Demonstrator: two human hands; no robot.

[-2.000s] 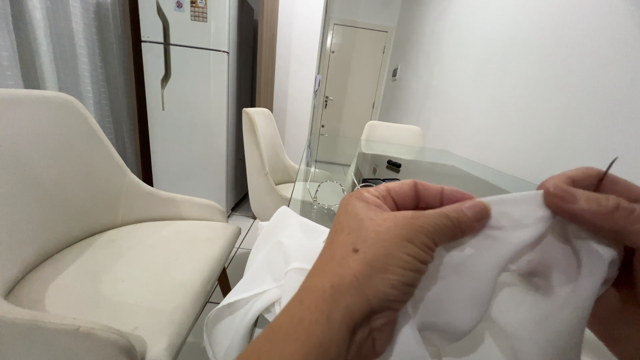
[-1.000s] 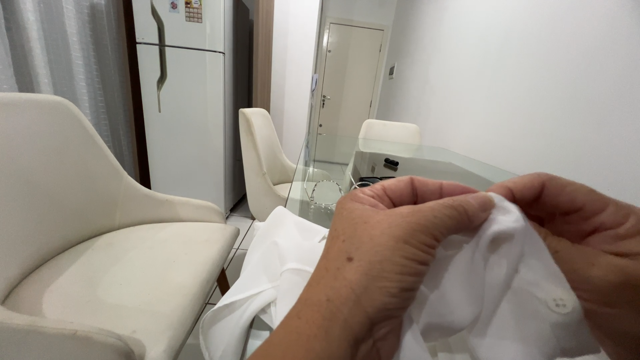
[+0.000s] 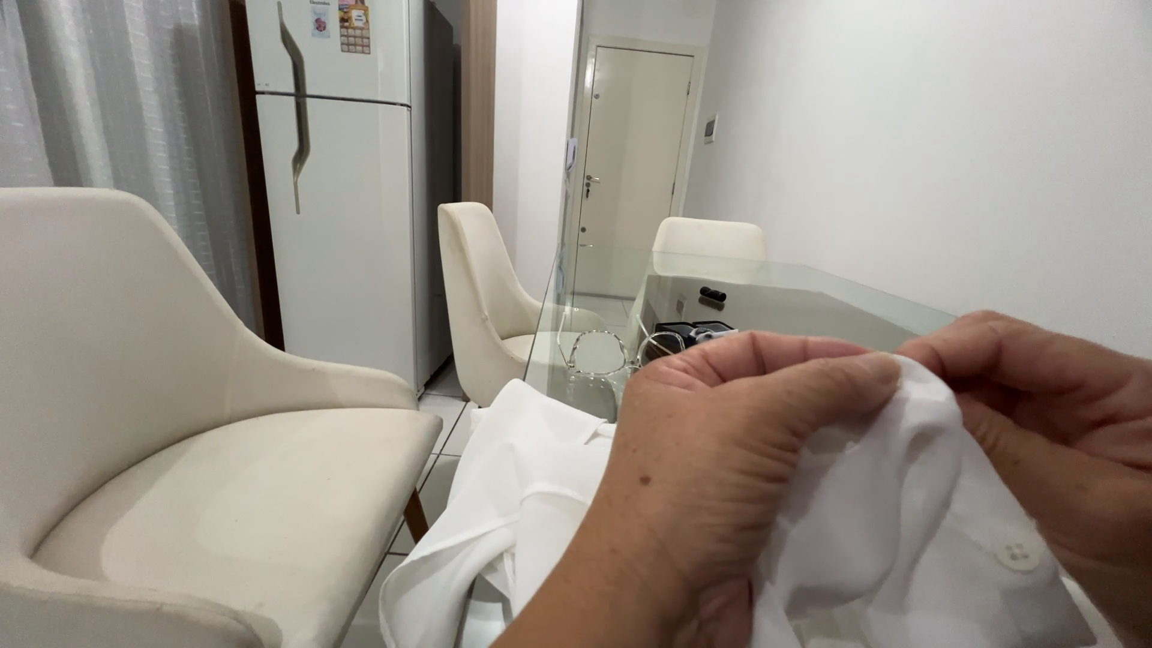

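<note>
My left hand (image 3: pixel 720 450) pinches the edge of a white garment (image 3: pixel 864 513) between thumb and index finger. Close against its fingertips, my right hand (image 3: pixel 1044 405) grips the same fold of cloth. A white four-hole button (image 3: pixel 1017 553) shows on the fabric below my right hand. More of the white cloth (image 3: pixel 540 468) spreads to the left of my left forearm. Whether a needle is between the fingers cannot be seen.
Eyeglasses (image 3: pixel 598 353) rest on the glass table (image 3: pixel 810 297), near a dark open case (image 3: pixel 688 331) and a small black object (image 3: pixel 713 293). A cream chair (image 3: pixel 225 504) stands close on the left, with two more chairs beyond. A refrigerator (image 3: pixel 342 225) is behind.
My right hand has moved left, against my left fingertips. A thin needle-like thing stuck up from it two seconds ago and is now out of sight. The button has come into view.
</note>
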